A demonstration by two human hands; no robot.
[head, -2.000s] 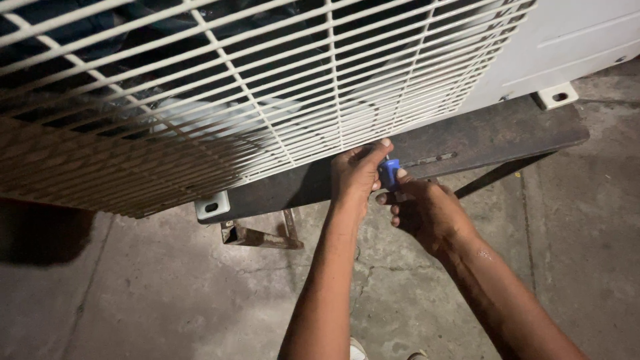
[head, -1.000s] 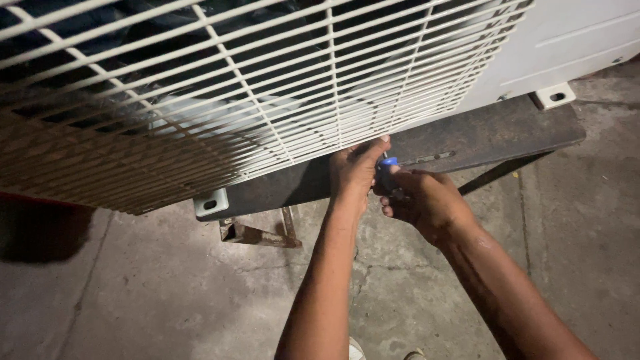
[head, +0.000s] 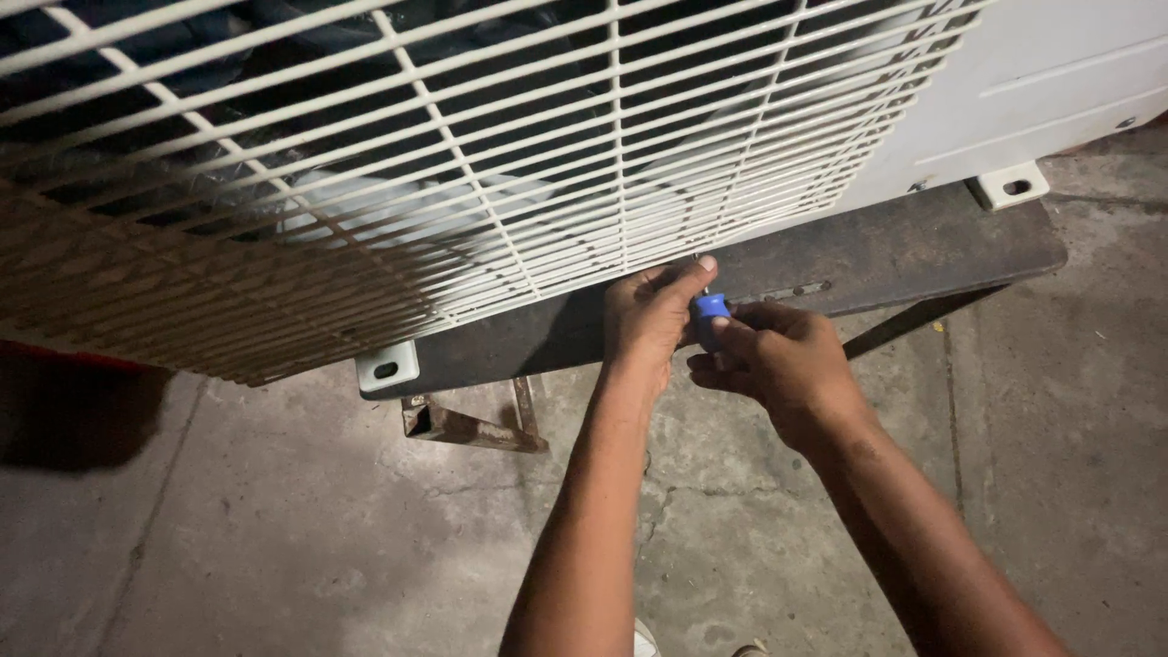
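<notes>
A screwdriver with a blue handle (head: 711, 307) is held in the fingers of my right hand (head: 787, 365). Its thin shaft points up at the lower edge of a white wire fan grille (head: 620, 164), which belongs to an air conditioner's outdoor unit (head: 1031, 82). My left hand (head: 650, 319) is beside the shaft, thumb and fingers pinched near the tip at the grille's bottom edge. Whether those fingers hold a screw or only steady the shaft, I cannot tell. The tip itself is hidden.
The unit stands on a dark bench top (head: 931, 246) with metal legs (head: 484, 431). White slotted mounting feet (head: 388, 369) stick out at its base. A dark object with a red edge (head: 82, 401) is at the far left. Below lies cracked concrete floor (head: 319, 547).
My right hand has shifted its grip and turned about the screwdriver handle. The left hand stays at the same spot by the grille's lower edge.
</notes>
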